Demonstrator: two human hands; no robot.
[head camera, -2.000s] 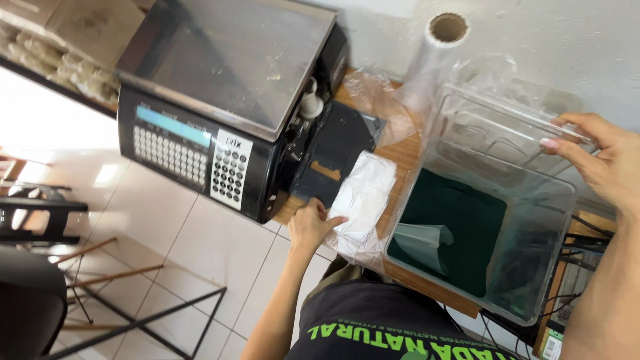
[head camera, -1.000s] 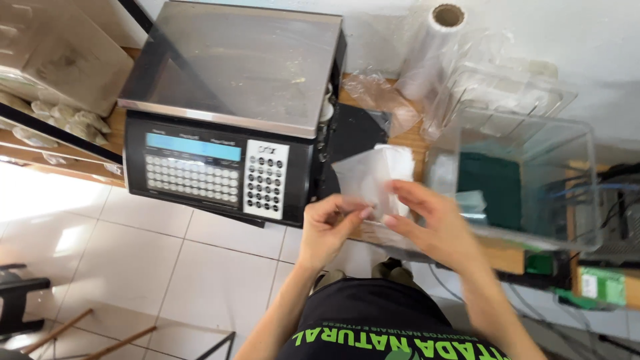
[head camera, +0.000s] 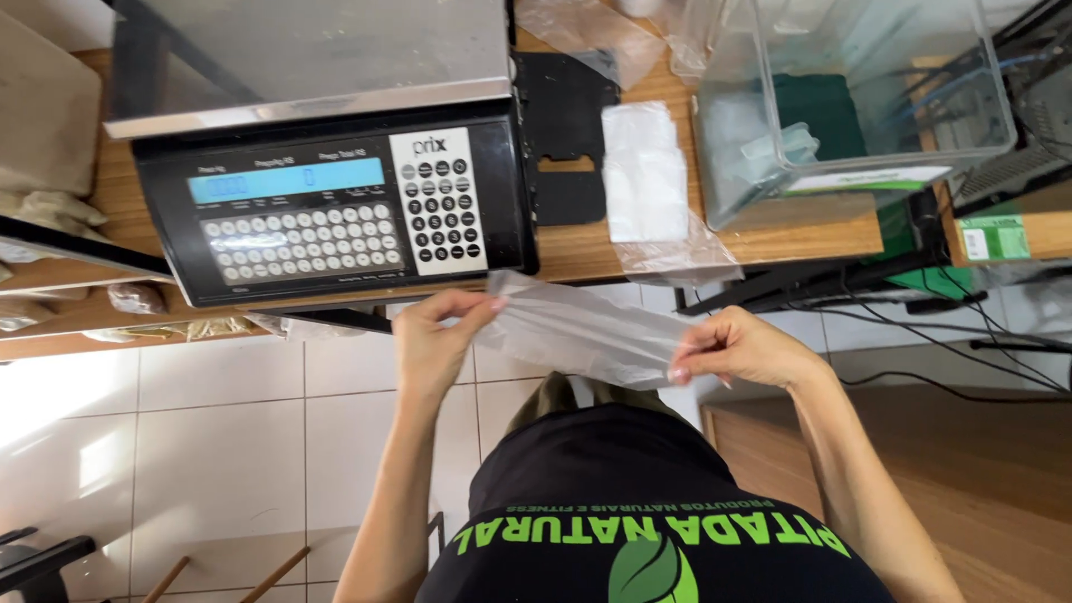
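Note:
My left hand (head camera: 440, 339) pinches one end of a clear plastic bag (head camera: 586, 331) between thumb and finger. The other end is pinched by my right hand (head camera: 745, 352), and the bag spans the gap in front of my body, below the wooden counter's edge. Beyond it, a stack of white plastic bags (head camera: 643, 176) lies on the counter, with clear film partly under it and hanging over the edge. A black Prix price-computing scale (head camera: 335, 193) with a lit blue display stands to the left of the stack.
A clear plastic bin (head camera: 854, 126) with a dark green piece inside stands on the counter (head camera: 796, 234) at the right. A flat black plate (head camera: 565, 126) lies beside the scale. Black cables (head camera: 946, 335) hang at the right. Bagged goods (head camera: 138, 297) sit on a shelf at the left.
My right hand has left the clear bin's lid or rim, and my left hand has left the white stack. Both hands now hold a clear bag stretched between them, farther apart than one second ago.

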